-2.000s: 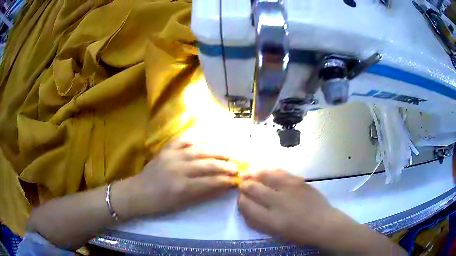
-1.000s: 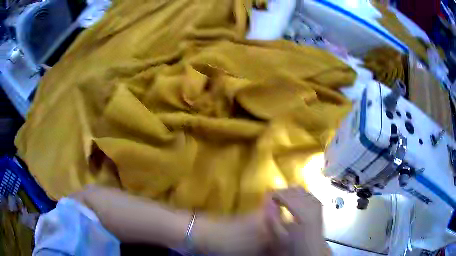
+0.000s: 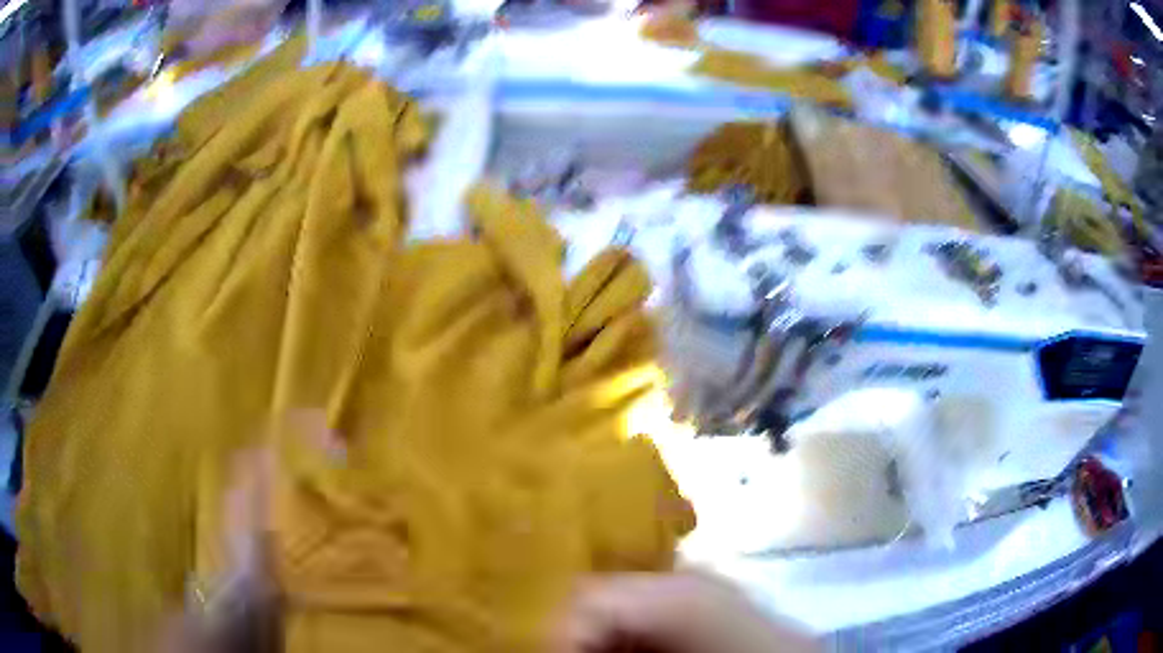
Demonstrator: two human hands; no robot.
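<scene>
The mustard-yellow cloth (image 3: 319, 332) lies in large folds over the left and middle of the view, left of the sewing machine (image 3: 816, 319). The view is blurred. My left hand (image 3: 262, 510) is at the lower left, on the cloth, with its fingers partly hidden by folds; its grip is unclear. My right hand (image 3: 663, 612) is cut off by the bottom edge, at the cloth's lower right; its fingers are blurred and partly hidden. The lamp glare (image 3: 650, 415) lights the cloth's right edge beside the machine head.
White strips (image 3: 937, 472) hang at the right of the machine. The ruler band (image 3: 969, 606) runs along the table's front edge. Behind the machine are a brown cloth bundle (image 3: 740, 160), a cardboard-coloured piece (image 3: 880, 166) and other white tables with yellow pieces.
The view has swung and the machine appears further left and blurred. My hands have moved apart, the left one over the cloth at lower left. The cloth's right part is now bunched up near the machine.
</scene>
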